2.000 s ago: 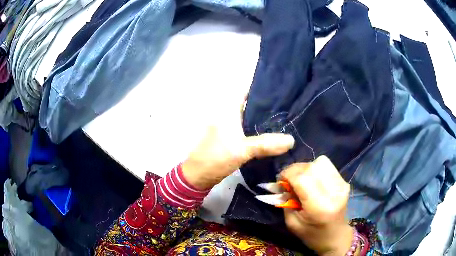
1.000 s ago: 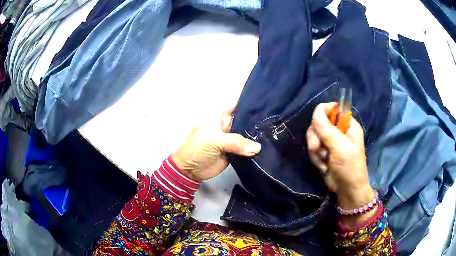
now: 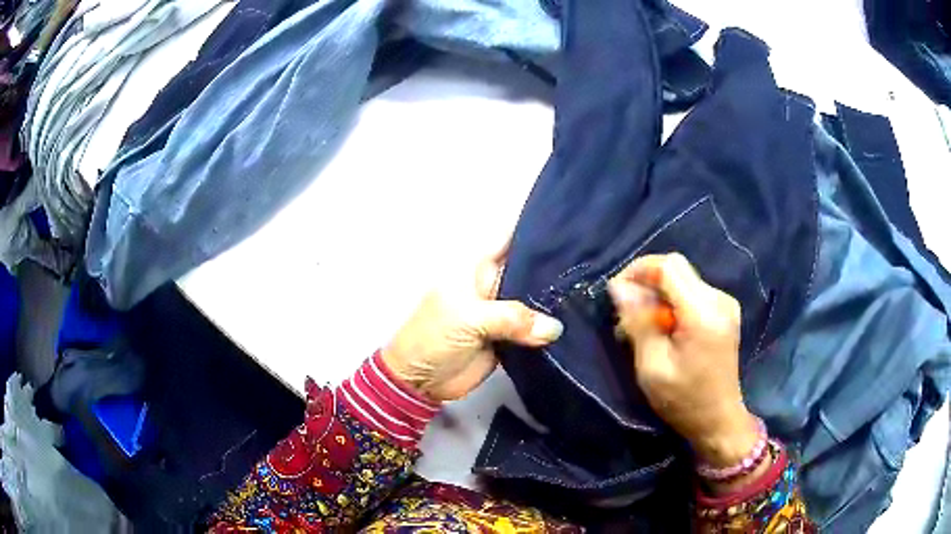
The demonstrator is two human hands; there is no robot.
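Note:
A dark denim jacket lies on the white table, its pale blue inside showing at left and right. My left hand grips the jacket's dark edge, thumb on top. My right hand is over the patch pocket, which is outlined in pale stitching. The orange handle of the thread snips shows inside my right hand; the blades are hidden. My right fingertips are at small white threads near the pocket corner; the fingertips are blurred, so I cannot tell whether they pinch them.
The white table has a curved-looking front edge. A pale folded garment pile sits at its left. Dark cloth and a blue plastic piece are below on the left. Another dark garment is at the top right.
My right hand came up from the lower edge, swung the snips upward, then moved left to the threads. The snips' blades, seen before, are now hidden. My left hand shifted slightly along the edge.

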